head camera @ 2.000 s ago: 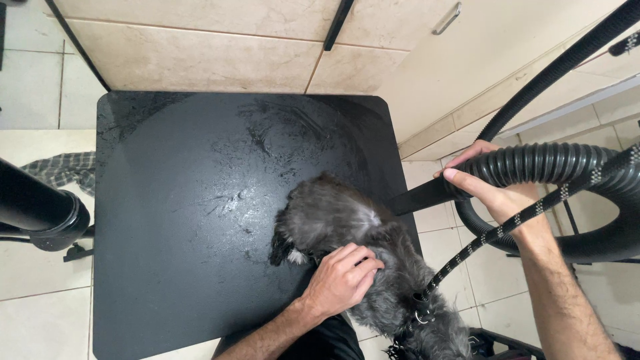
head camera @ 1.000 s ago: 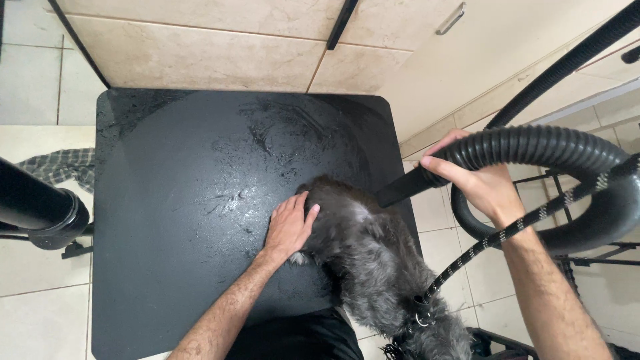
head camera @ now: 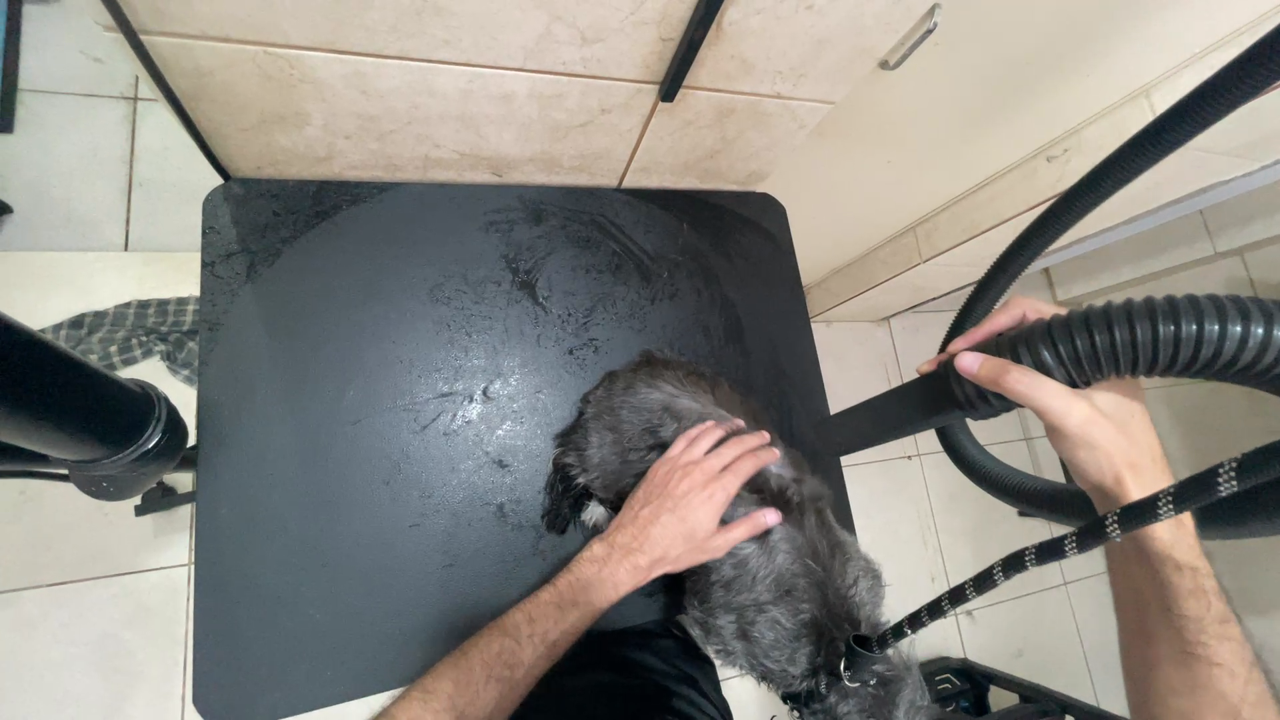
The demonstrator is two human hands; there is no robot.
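A small grey dog point(head camera: 790, 590) stands at the right edge of a black grooming table point(head camera: 350, 450), its head end toward the bottom of the view. My left hand point(head camera: 690, 500) rests on the dog's back with its fingers spread, gripping nothing. In my right hand point(head camera: 1070, 400) is a black dryer hose point(head camera: 1150, 335), held near its end. Its dark nozzle point(head camera: 885, 415) points left at the dog's side. A black rope leash point(head camera: 1060, 545) with pale flecks runs from the dog's neck up to the right.
A tiled wall point(head camera: 420, 110) borders the table's far edge. At the left are a black cylindrical tube point(head camera: 90, 410) and a checked cloth point(head camera: 130, 330). A cabinet panel with a metal handle point(head camera: 910, 38) stands at the upper right. Wet marks and loose hair lie on the tabletop.
My left hand has moved from the dog's rear, at its left side, onto its back. My right hand keeps hold of the hose, its nozzle still toward the dog.
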